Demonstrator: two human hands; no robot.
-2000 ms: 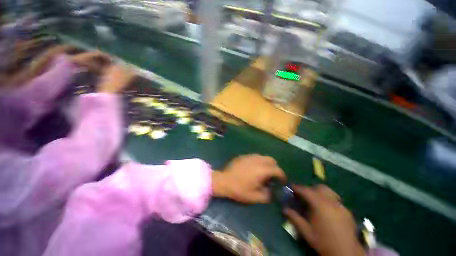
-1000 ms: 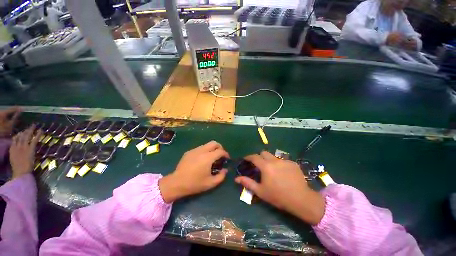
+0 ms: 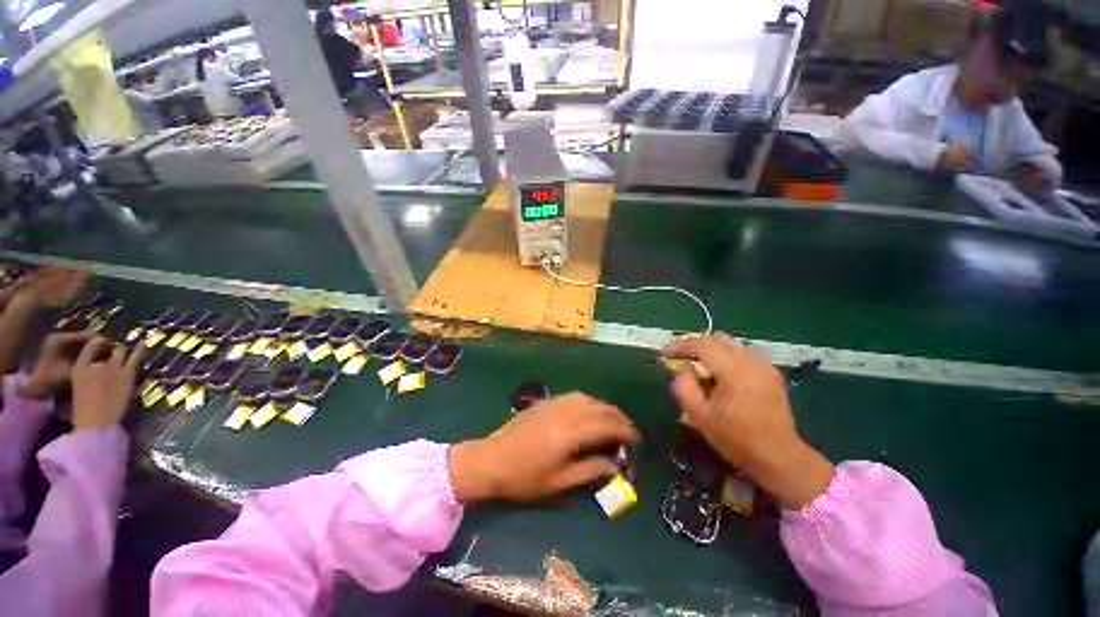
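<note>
My left hand [image 3: 549, 448] is over a smartwatch unit that it mostly hides; a silver battery cell with a yellow edge [image 3: 615, 495] hangs out below the fingers. My right hand [image 3: 742, 404] holds the yellow-handled probe [image 3: 688, 366] between thumb and fingers, at the end of the white cable [image 3: 651, 289]. A small dark round piece [image 3: 528, 394] lies behind my left hand. Black watch parts [image 3: 691, 511] lie below my right hand, partly hidden by it.
Rows of watch units with batteries [image 3: 284, 350] lie at left, near another person's hands [image 3: 103, 374]. The power supply [image 3: 539, 211] stands on a wooden board [image 3: 507, 295]. Grey uprights [image 3: 344, 181] stand behind. A person in white [image 3: 923, 121] sits across the bench. Crinkled film [image 3: 531, 587] lies at the near edge.
My right hand has left the watch unit by my left hand and taken hold of the yellow probe. My left hand now covers a unit with its battery. The camera view has shifted.
</note>
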